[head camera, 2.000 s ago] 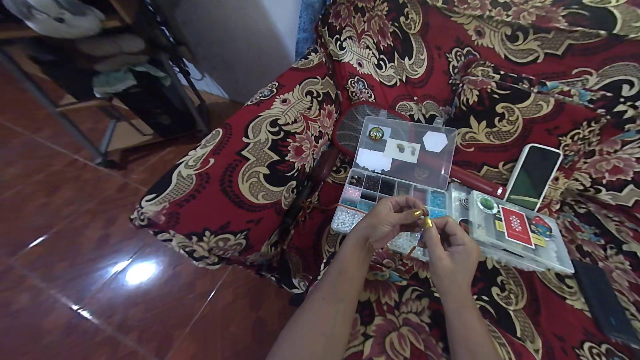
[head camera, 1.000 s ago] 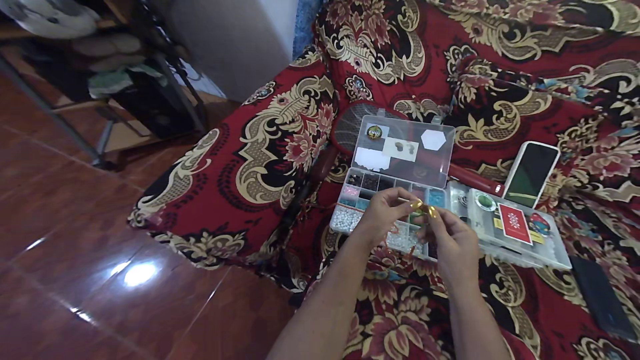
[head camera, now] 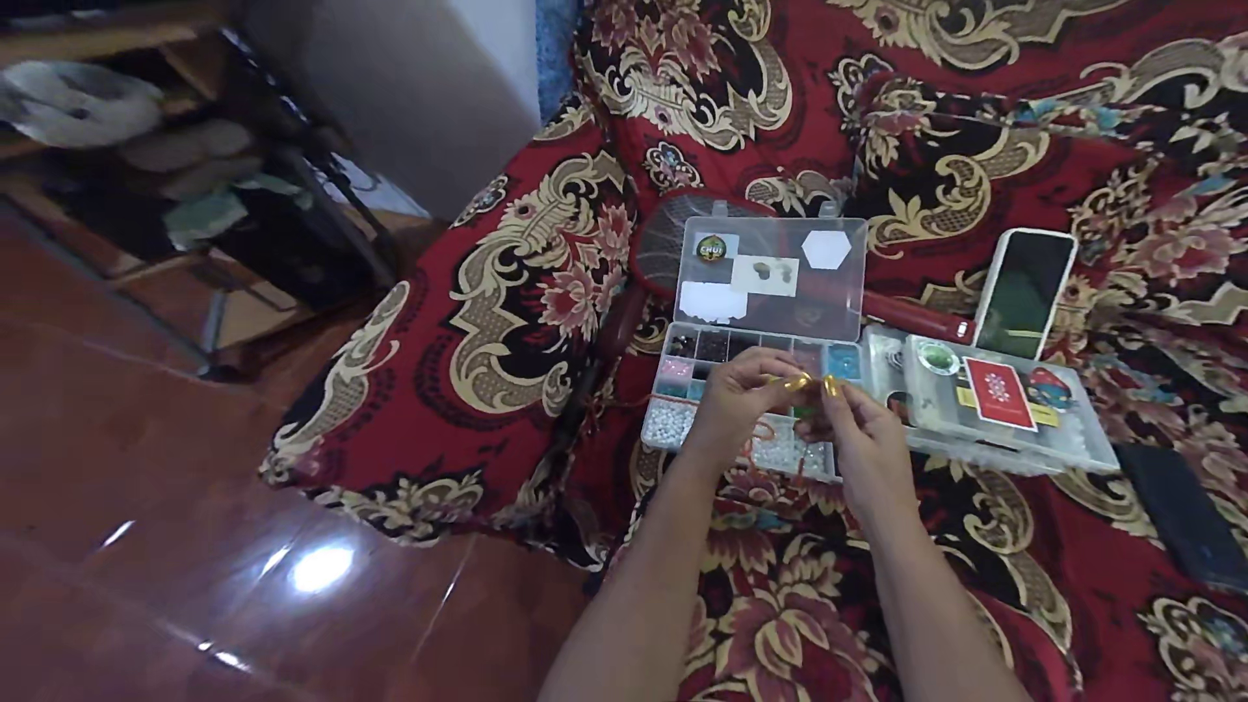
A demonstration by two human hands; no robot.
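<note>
My left hand [head camera: 743, 395] and my right hand [head camera: 863, 419] meet over a clear plastic bead organizer [head camera: 655, 429], thumbs and index fingertips pinched close together. Between them is a small piece of work on an orange-red cord [head camera: 763, 429]; its exact form is too small to tell. The cord hangs below the fingers, and a strand runs left across the box. White beads [head camera: 669, 423], pink beads [head camera: 676, 369] and blue beads [head camera: 843, 362] lie in separate compartments. Stickers and cards are on the raised transparent lid [head camera: 770, 312]. My hands hide the middle compartments.
Right of the organizer lie closed clear plastic cases [head camera: 1068, 453] with a red card [head camera: 999, 393] on top. A white-framed phone [head camera: 1026, 292] leans behind them; a dark flat object [head camera: 1185, 512] lies farther right. An electric mosquito racket [head camera: 663, 244] is behind the lid. A shelf [head camera: 117, 44] stands left.
My hands stay over the organizer with small finger movements. The fingertips have drawn closer together since the frame of one second ago.
</note>
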